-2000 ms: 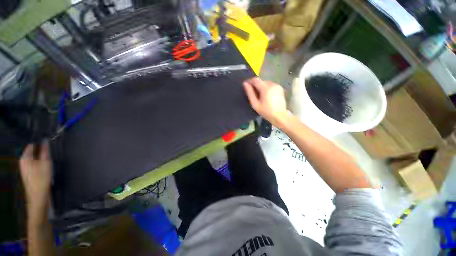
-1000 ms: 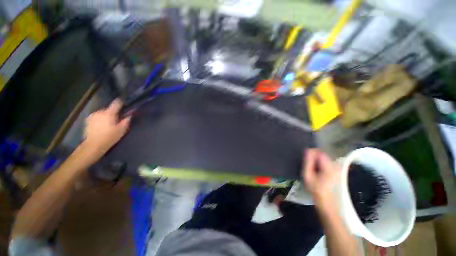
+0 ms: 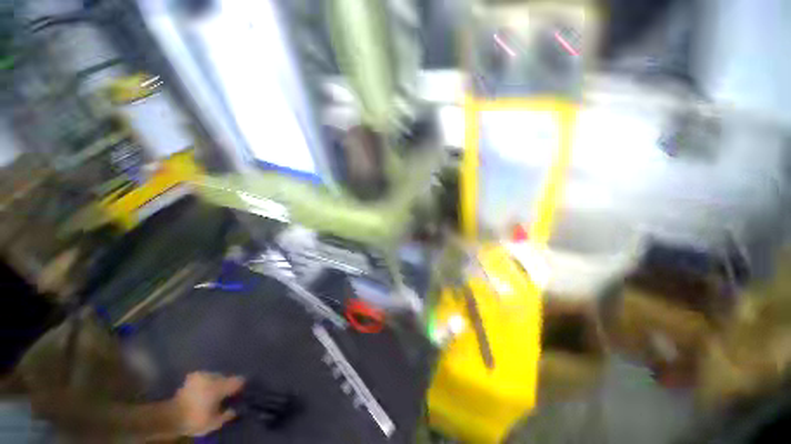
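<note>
The frame is strongly blurred. My left hand [image 3: 206,403] is low at the left, over the black-covered table [image 3: 217,334]. Its fingers are closed on a small black object [image 3: 271,405], too blurred to name. A silver bar with small pegs [image 3: 351,380] lies on the table to the right of the hand. A second silver strip [image 3: 303,293] lies behind it at the mould's edge. Orange-red scissor handles [image 3: 365,316] lie beside the strips. Blue-handled cutters [image 3: 230,276] lie at the table's back left. My right hand is not in view.
A yellow box-like part [image 3: 486,381] stands right of the table, with a yellow-framed control panel [image 3: 520,165] above it. A pale green press beam [image 3: 338,212] crosses behind the table. Brown material [image 3: 676,321] is at the right, blurred.
The view has swung up and right. My left hand has left the table's left edge and now holds a black object over the table. My right hand and the white bucket have gone out of view.
</note>
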